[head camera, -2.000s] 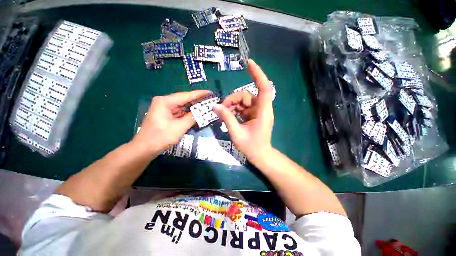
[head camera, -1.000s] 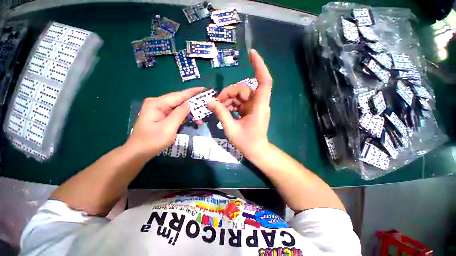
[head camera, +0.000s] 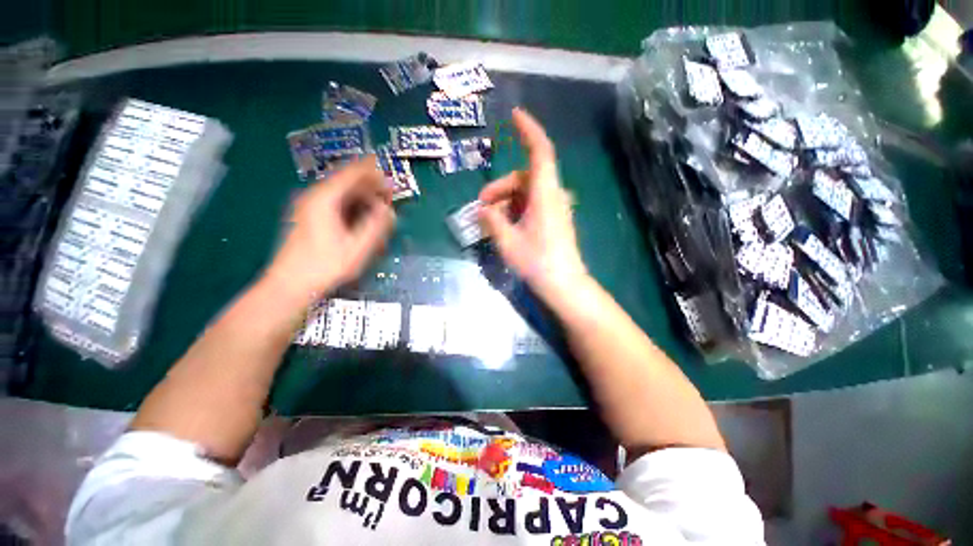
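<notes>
My right hand (head camera: 533, 222) holds a stickered board (head camera: 466, 223) between thumb and curled fingers, with its index finger raised. My left hand (head camera: 336, 226) is blurred, with fingers curled, at the lower edge of the loose blue circuit boards (head camera: 420, 141); whether it grips anything cannot be told. Its fingertips partly cover the nearest boards. Below the hands lies a clear sticker sheet (head camera: 352, 323) with rows of white labels, partly lit by glare.
A stack of long white sticker sheets (head camera: 126, 219) lies on the left. A large crinkled clear bag (head camera: 683, 192) with many stickered boards is on the right. A pale metal edge (head camera: 320, 48) crosses behind the boards. A red object (head camera: 886, 526) is on the floor at lower right.
My left hand has left the stickered board and moved up and left to the loose boards. The stickered board stays in my right hand. The view has shifted slightly.
</notes>
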